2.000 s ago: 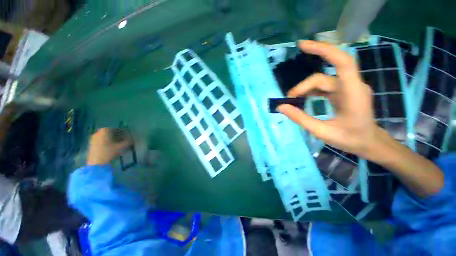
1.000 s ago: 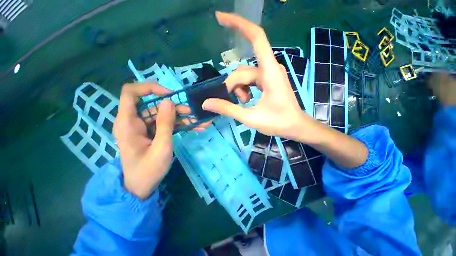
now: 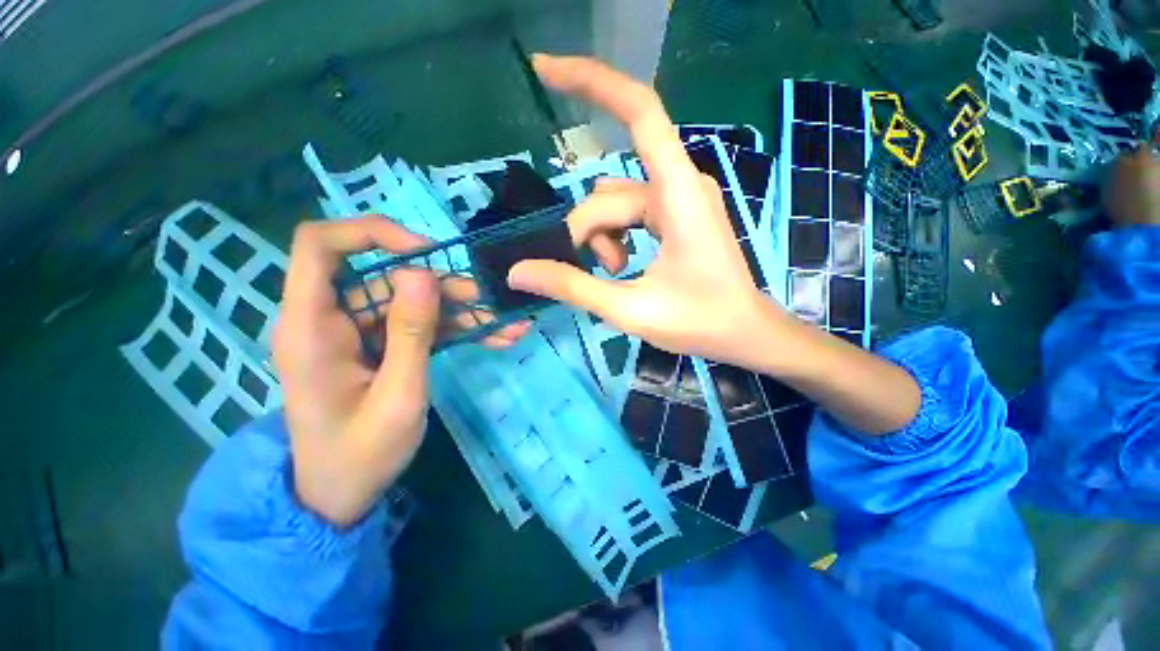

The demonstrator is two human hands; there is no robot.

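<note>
My left hand [image 3: 363, 343] holds the keypad end of a dark front housing [image 3: 439, 290], fingers behind it and thumb on its front. The housing is held tilted above the sheets. A flat black panel [image 3: 515, 261] fills its window end. My right hand [image 3: 687, 254] grips that end, with thumb on the black panel and bent fingers at the housing's end; its index finger is raised. The fingers partly hide the panel's right edge, so its exact seating cannot be told.
Pale blue emptied carrier sheets [image 3: 553, 439] and adhesive-backed sheets with black rectangles [image 3: 827, 216] lie beneath and right. A lattice liner [image 3: 223, 318] is left. Yellow frames [image 3: 903, 137] and dark housings [image 3: 922, 254] lie right. A grey post [image 3: 623, 64] stands behind; another person's sleeve [image 3: 1107, 343] is right.
Two seconds ago my hands were apart, the right with a black piece, the left at a housing on the table. Both came together at the housing; over the last second they barely moved.
</note>
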